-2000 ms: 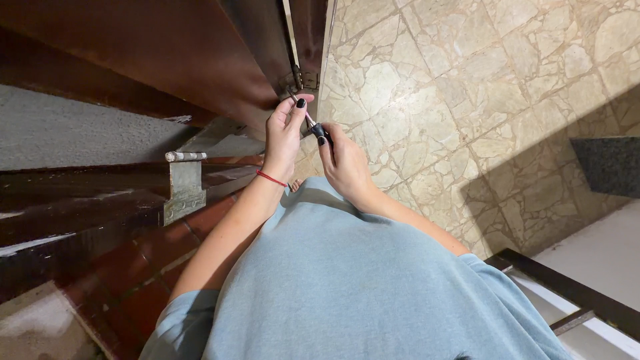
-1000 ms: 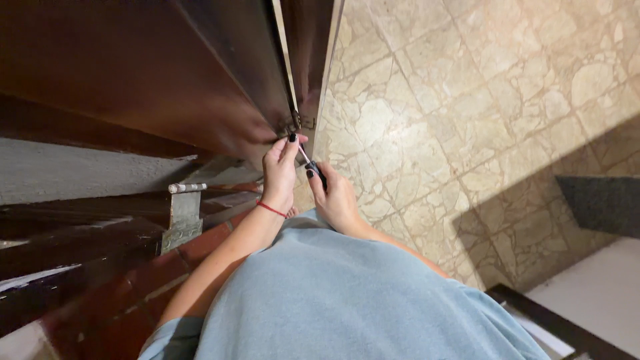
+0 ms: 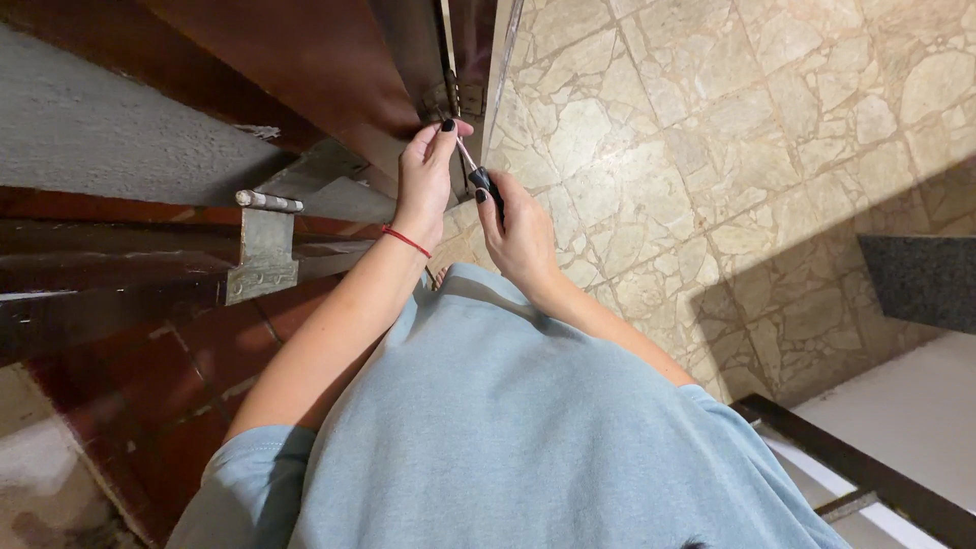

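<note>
My right hand [image 3: 522, 225] is closed around the black handle of a screwdriver [image 3: 470, 158], whose metal shaft points up and left. My left hand [image 3: 428, 168], with a red string bracelet at the wrist, pinches near the far end of the shaft with thumb and fingers; the tip is hidden there, and I cannot tell whether a screw is in the fingers. Just beyond the fingertips is a metal hinge [image 3: 471, 99] at the edge of a dark brown door [image 3: 335, 61].
Another metal hinge [image 3: 267, 248] sticks out at the left, by a dark frame. Pale stone-patterned floor tiles [image 3: 656, 137] lie to the right, red tiles [image 3: 244, 335] at lower left. A dark grey stone slab [image 3: 923, 274] juts in at the right, above a dark metal frame [image 3: 862, 473].
</note>
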